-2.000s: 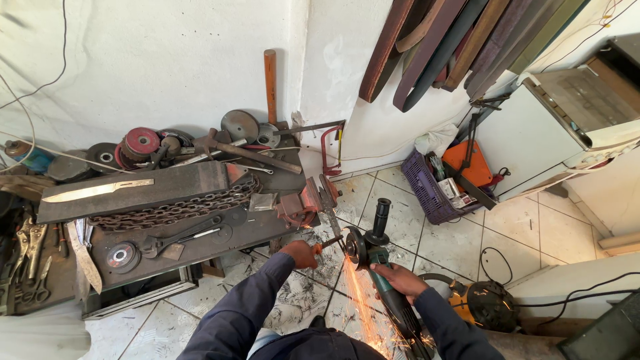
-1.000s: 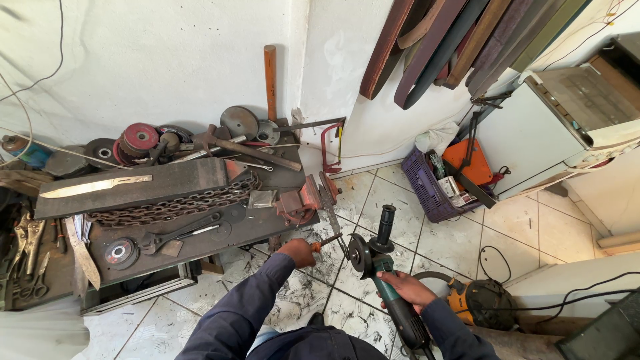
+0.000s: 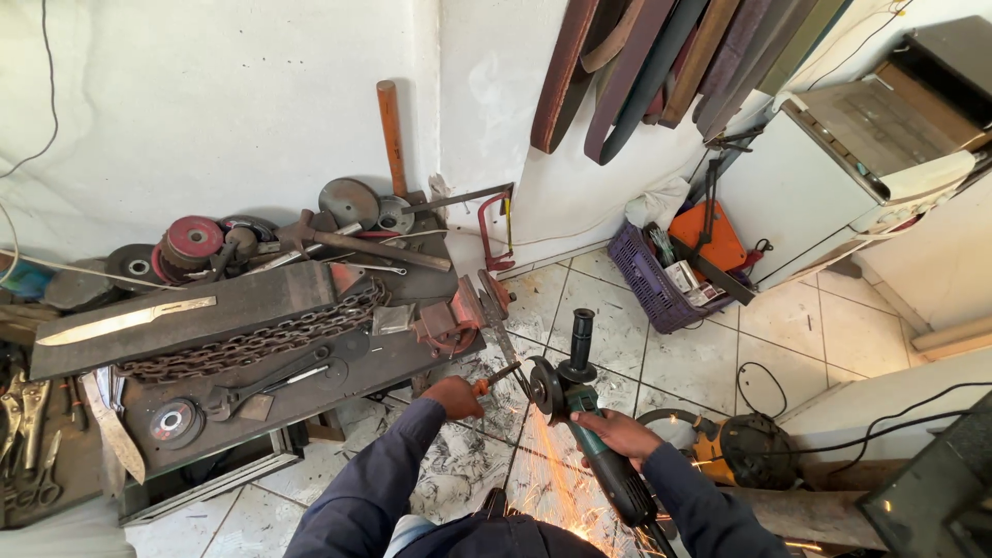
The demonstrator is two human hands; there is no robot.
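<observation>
My right hand grips the body of a green and black angle grinder. Its disc meets the lower end of a flat metal bar, and orange sparks stream down toward my lap. A red bench vise at the bench corner holds the bar. In my left hand is an orange-handled tool, its dark tip close to the bar and the disc; whether it touches the bar I cannot tell. The black side handle of the grinder stands up without a hand on it.
On the bench lie a knife blade, a rusty chain, a hammer, an adjustable wrench and abrasive discs. A purple crate stands on the tiled floor. Cables and a yellow machine are at the right.
One second ago the grinder threw no sparks and sat slightly right of the bar. Now its disc is at the bar's end and sparks fly, as they did two seconds ago.
</observation>
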